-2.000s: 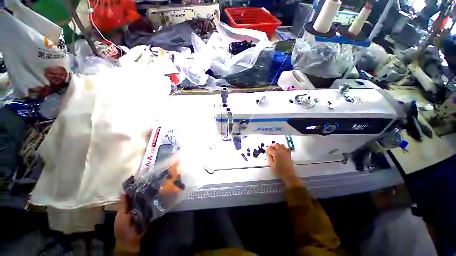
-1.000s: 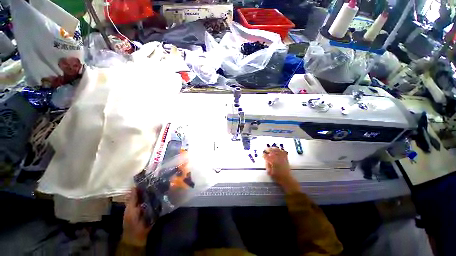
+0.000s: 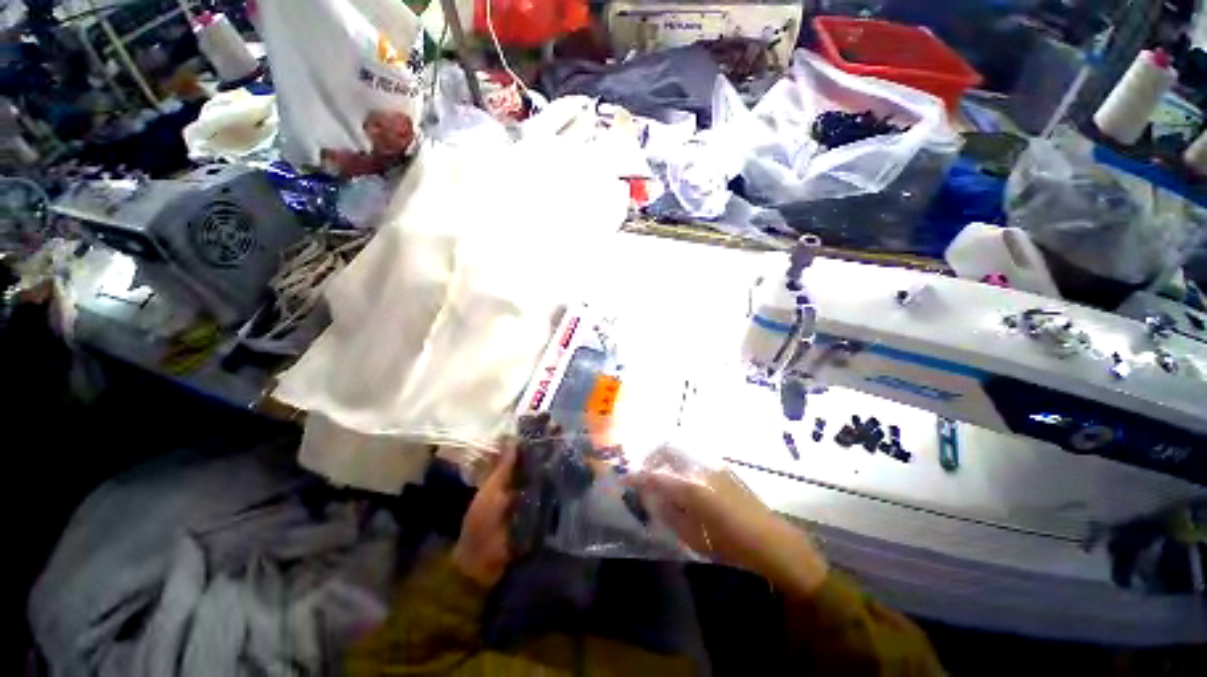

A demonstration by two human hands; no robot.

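Note:
A clear poly bag [image 3: 572,509] with dark contents is held over the table's front edge. My left hand [image 3: 492,518] grips its left side. My right hand [image 3: 708,513] is at the bag's right side, partly behind or inside the clear plastic; whether its fingers hold anything is hard to tell. A narrow white box with red lettering and an orange part [image 3: 602,405] lies just behind the bag. Small dark trims [image 3: 874,437] lie in a loose cluster on the machine bed, with a small teal tool [image 3: 948,444] to their right.
Cream garment pieces [image 3: 444,291] are heaped left of the box. The lockstitch machine head [image 3: 913,357] spans the right. A grey-white cloth heap [image 3: 199,562] is at lower left, below a motor housing with round grille [image 3: 223,236]. Plastic bags and a red basket [image 3: 894,64] stand behind.
The view has turned left. My right hand has moved from the trims on the machine bed to the poly bag. My left hand still grips the bag.

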